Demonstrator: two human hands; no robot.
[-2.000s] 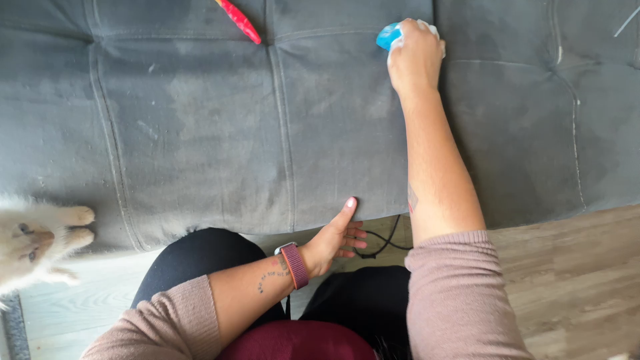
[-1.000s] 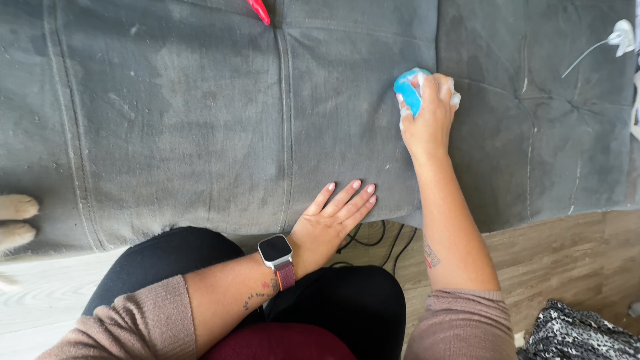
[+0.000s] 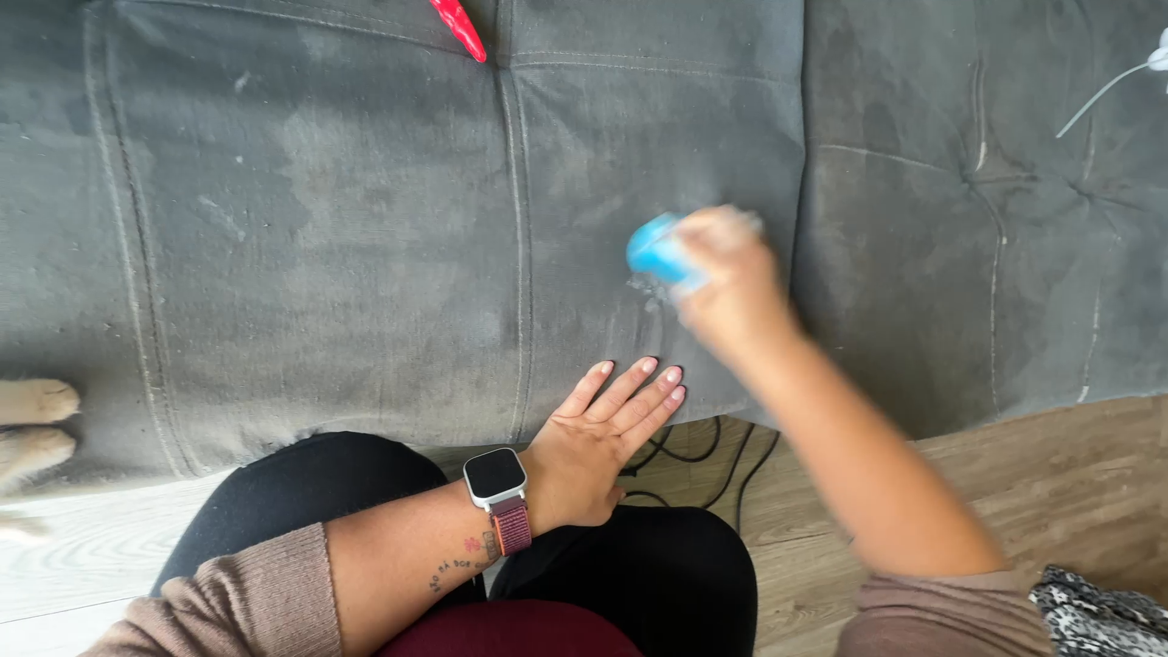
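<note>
My right hand (image 3: pixel 730 283), blurred by motion, is closed around a blue scrubbing brush or sponge (image 3: pixel 659 248) with whitish suds about it; which of the two I cannot tell. It is on or just above the grey upholstered seat (image 3: pixel 392 228), near the seam between two sections. Small white bubbles (image 3: pixel 650 290) lie under the blue tool. My left hand (image 3: pixel 598 429), with a smartwatch on its wrist, rests palm down and fingers spread on the seat's front edge, holding nothing.
A red pointed object (image 3: pixel 461 32) lies at the top. The pale paws of an animal (image 3: pixel 41 401) rest at the left edge. A white flower-like item with a stem (image 3: pixel 1104 96) is at upper right. Black cables (image 3: pixel 721 456) and a patterned cloth (image 3: pixel 1104 616) lie on the wood floor.
My left hand went from hanging at the seat edge to lying flat on it. My right hand has moved with the blue tool from the seat's far part toward me.
</note>
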